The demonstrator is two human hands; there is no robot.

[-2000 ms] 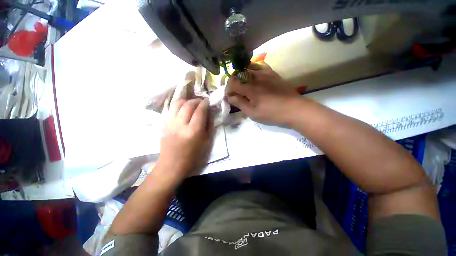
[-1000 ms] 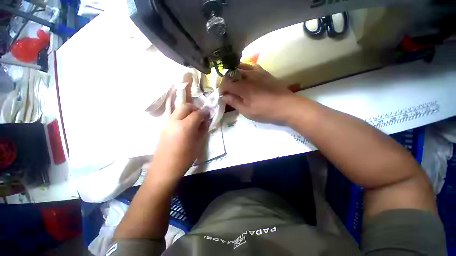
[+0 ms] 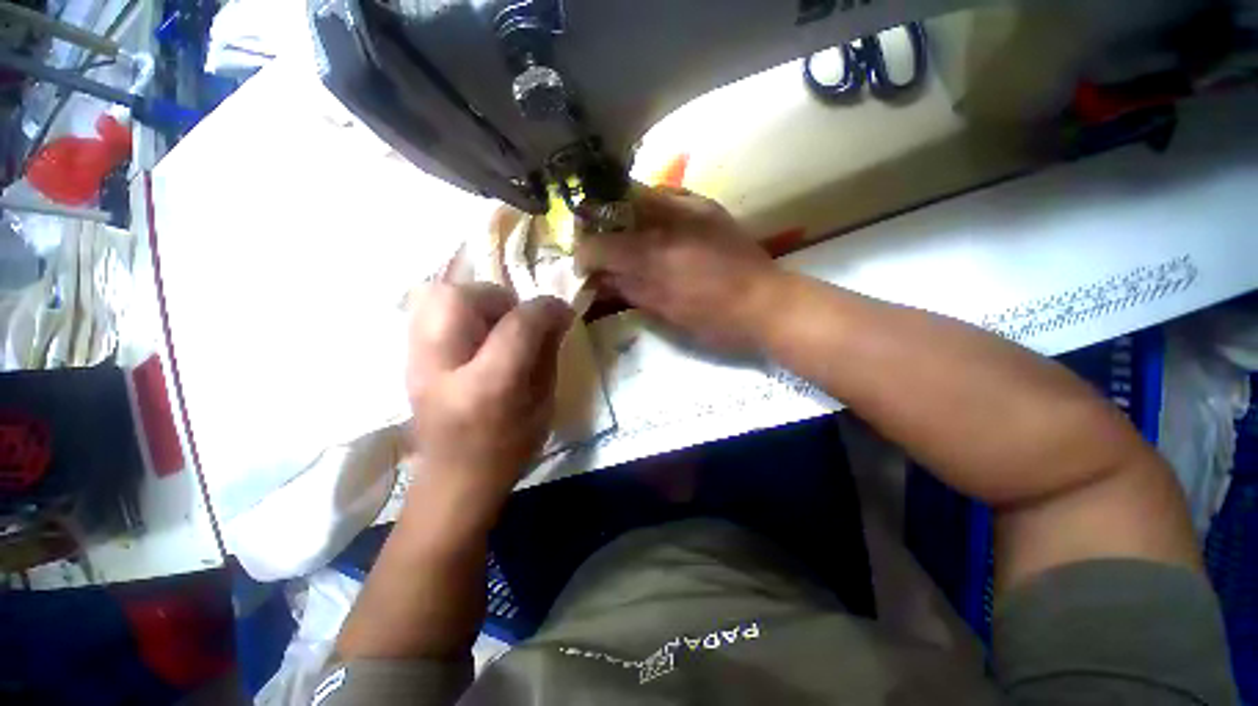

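The white to cream garment piece lies on the white table, bunched near the needle and hanging over the front edge at left. My left hand is closed on the cloth just in front of the needle. My right hand lies beside the presser foot, with its fingertips on a narrow fold of the cloth. The sewing machine head is above both hands. The exact contact at the needle is hidden by my fingers and the head.
Black-handled scissors lie on the beige machine bed. Printed scale marks run along the table's front edge. At left are a black box, a red flat piece and piled cloth. Blue baskets stand below.
The camera view has shifted, so the machine head sits further left. My left hand has turned and its fingers have closed more tightly on the cloth. My right hand stays by the presser foot.
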